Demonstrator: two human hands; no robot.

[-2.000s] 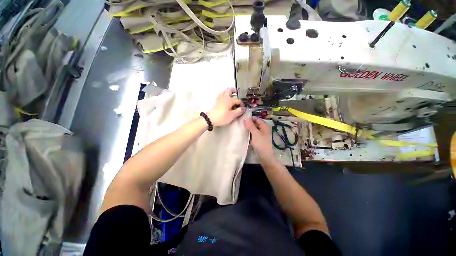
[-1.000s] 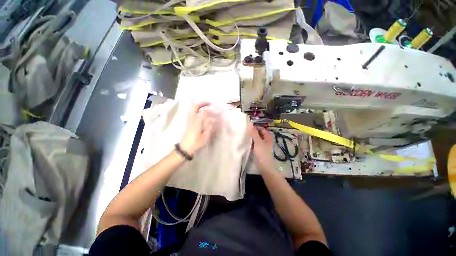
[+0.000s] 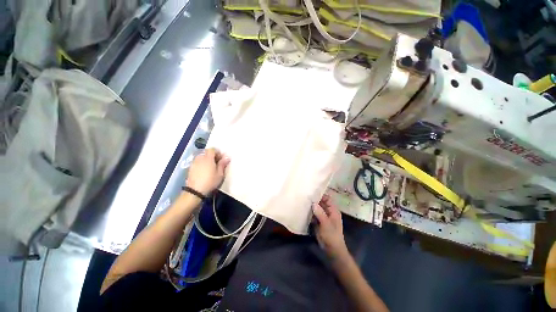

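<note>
A pale beige canvas bag (image 3: 274, 155) lies on the machine bed, its right edge close beside the needle area (image 3: 361, 137). My left hand (image 3: 207, 172) is at the bag's lower left edge, its thumb and fingers pinching the cloth. My right hand (image 3: 328, 222) holds the bag's lower right corner, fingers at the edge. Beige straps (image 3: 235, 231) hang below the bag. Yellow binding tape (image 3: 424, 177) runs from the right across the bed to the needle area. The needle tip itself is too small to see.
The white sewing machine (image 3: 481, 109) stands at the right. Green-handled snips (image 3: 370, 183) lie on the bed beside the needle. A stack of yellow-edged bags (image 3: 378, 21) lies behind. Loose beige bags (image 3: 67, 146) hang in a heap at the left. A yellow thread cone (image 3: 542, 83) is at the upper right.
My left hand has moved from the middle of the bag to its lower left edge. My right hand has moved from the needle down to the lower right corner. The view has turned.
</note>
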